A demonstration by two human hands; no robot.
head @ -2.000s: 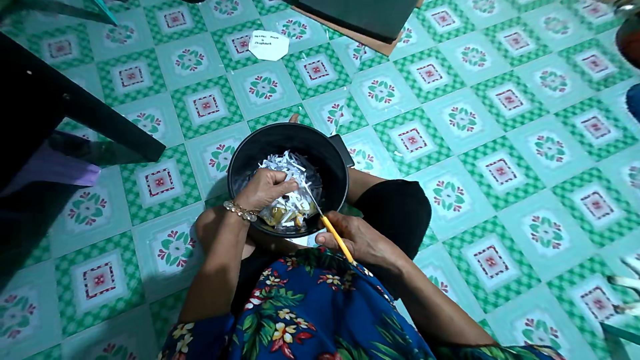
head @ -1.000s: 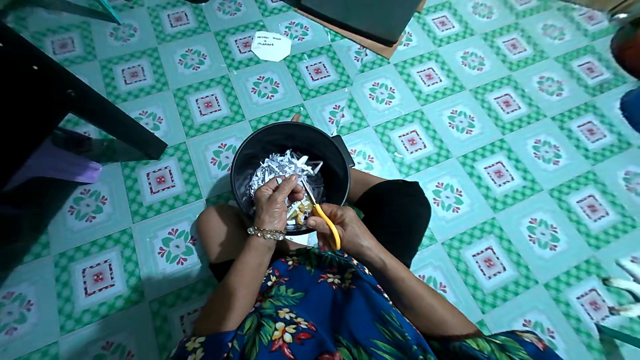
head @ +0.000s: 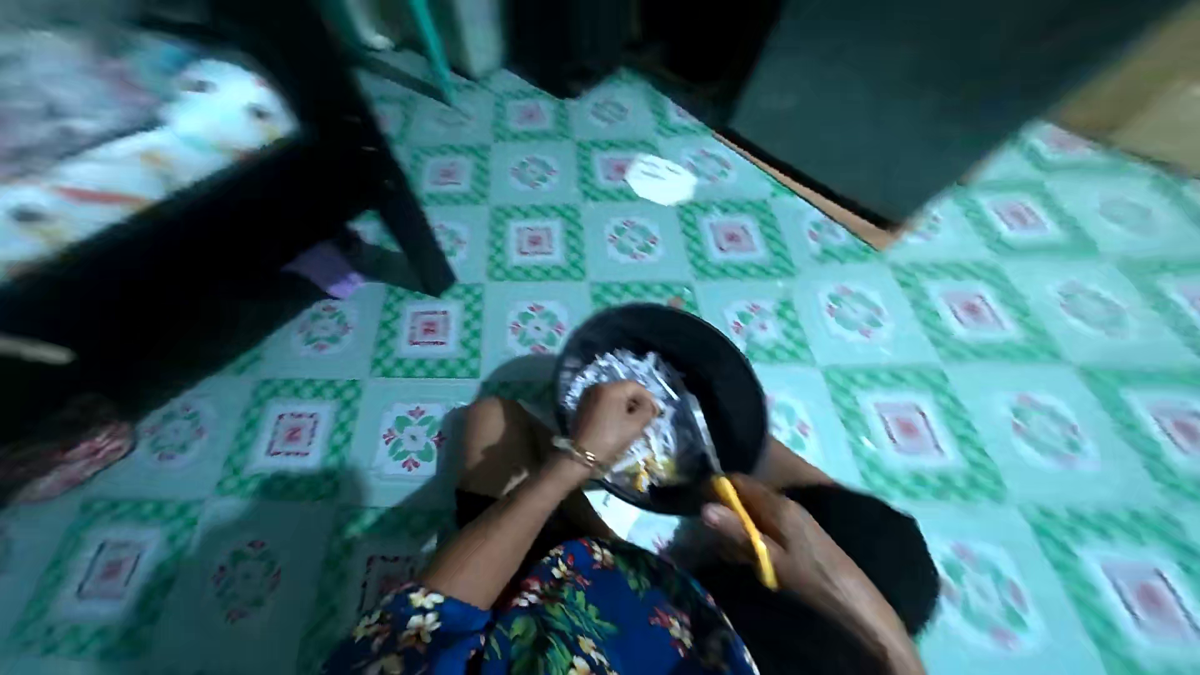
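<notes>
A round black bucket (head: 727, 375) stands between my legs, holding a heap of thin white paper strips (head: 661, 436) with a few yellowish pieces near its front side. My left hand (head: 614, 417), with a beaded bracelet at the wrist, is curled closed over the strips; whether something is pinched in it cannot be made out. Yellow-handled scissors (head: 741, 525) are in my right hand (head: 773, 534) at the bucket's front right rim, their metal blades pointing into the bucket. The view is somewhat blurred.
Dark wooden furniture with a leg (head: 412, 234) stands at the left, a purple object (head: 326, 270) beneath it. A white paper piece with writing (head: 661, 180) lies on the patterned floor. A large dark panel (head: 900, 103) on a brown board stands beyond.
The view has shifted, showing more of the furniture at the left and far side. My right hand with the scissors has drawn back toward the bucket's front right rim, farther from my left hand.
</notes>
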